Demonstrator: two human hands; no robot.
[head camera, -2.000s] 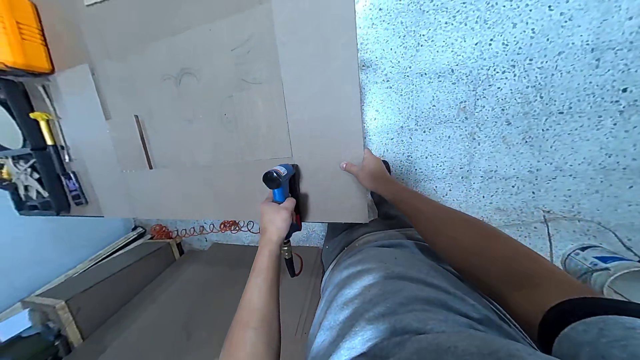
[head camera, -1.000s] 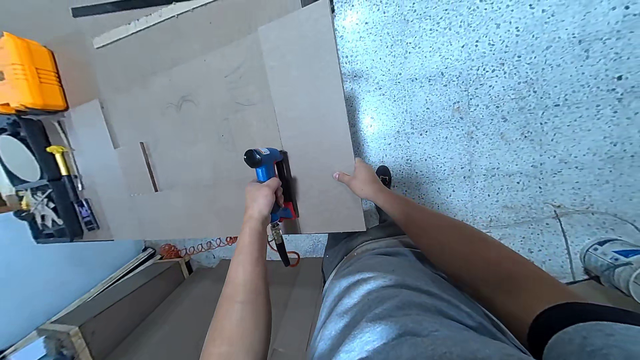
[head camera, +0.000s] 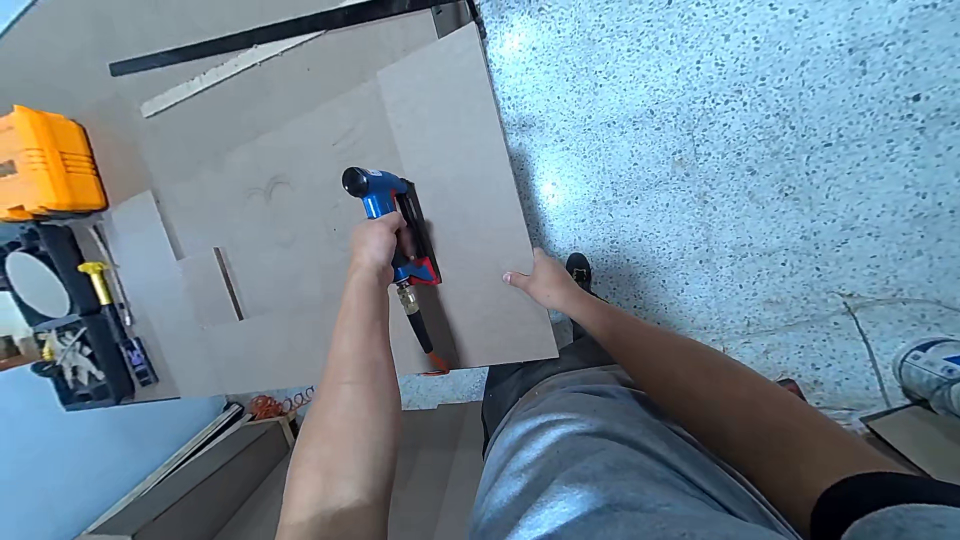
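Observation:
In the head view my left hand (head camera: 380, 244) is closed around the handle of a blue and black pneumatic stapler or nailer (head camera: 384, 184). Its long black magazine lies along the right side of the tool, over a flat brown-grey fiberboard panel (head camera: 465, 187). A hose fitting (head camera: 407, 298) hangs from the handle's near end. At the panel's right edge is my right hand (head camera: 551, 281), thumb on the top face and fingers hidden past the edge. Whether the tool's nose touches the board cannot be told.
An orange case (head camera: 56, 165) and a black open tool case (head camera: 82, 352) sit at the left, beside a yellow-headed tool (head camera: 95, 276). A dark strip (head camera: 247, 37) and a pale strip (head camera: 225, 75) lie at the far side. A bucket (head camera: 930, 367) stands on the speckled floor (head camera: 712, 187).
My left hand has carried the tool away from the panel's near edge, farther up the board. My right hand keeps to the panel's right edge. The view has shifted somewhat.

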